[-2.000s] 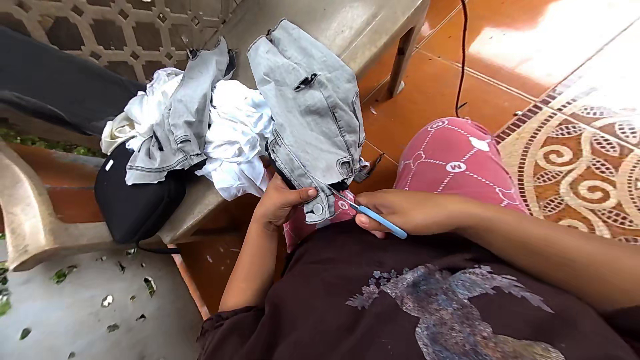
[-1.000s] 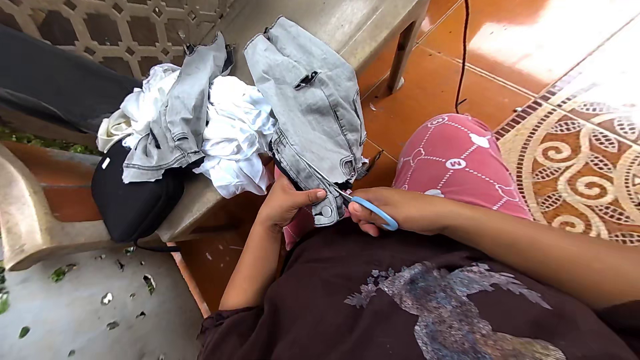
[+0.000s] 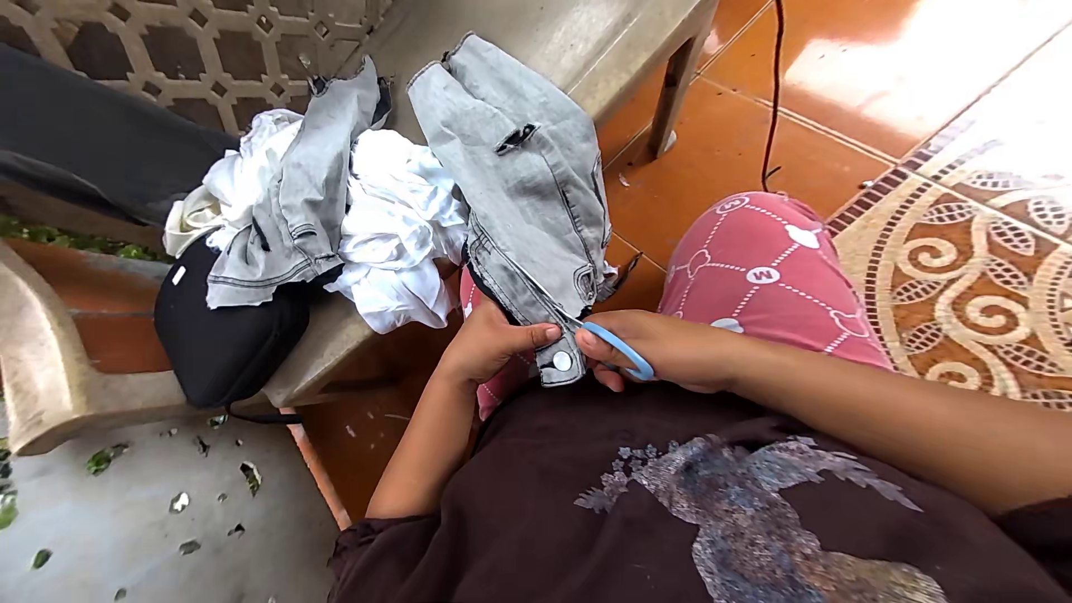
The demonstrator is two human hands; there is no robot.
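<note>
A piece of grey denim garment (image 3: 536,193) lies over my lap and the bench edge, with a dark slit in it. My left hand (image 3: 502,335) grips its waistband (image 3: 511,285), thumb on top, close to a round metal button (image 3: 562,361). Scissors with light blue handles (image 3: 621,350) are in my right hand (image 3: 653,347); their blades lie along the denim beside the waistband, partly between the cloth layers. How far apart the blades are is hard to tell.
On the pale plastic bench (image 3: 620,50) lie crumpled white cloth (image 3: 398,226), another grey denim piece (image 3: 314,184) and a black case (image 3: 226,335). A dark cable (image 3: 775,92) runs over the orange tiled floor (image 3: 720,126) at the right.
The scissors and my right hand have turned slightly, with the blades lying further up along the waistband. Both hands remain close together at the button end.
</note>
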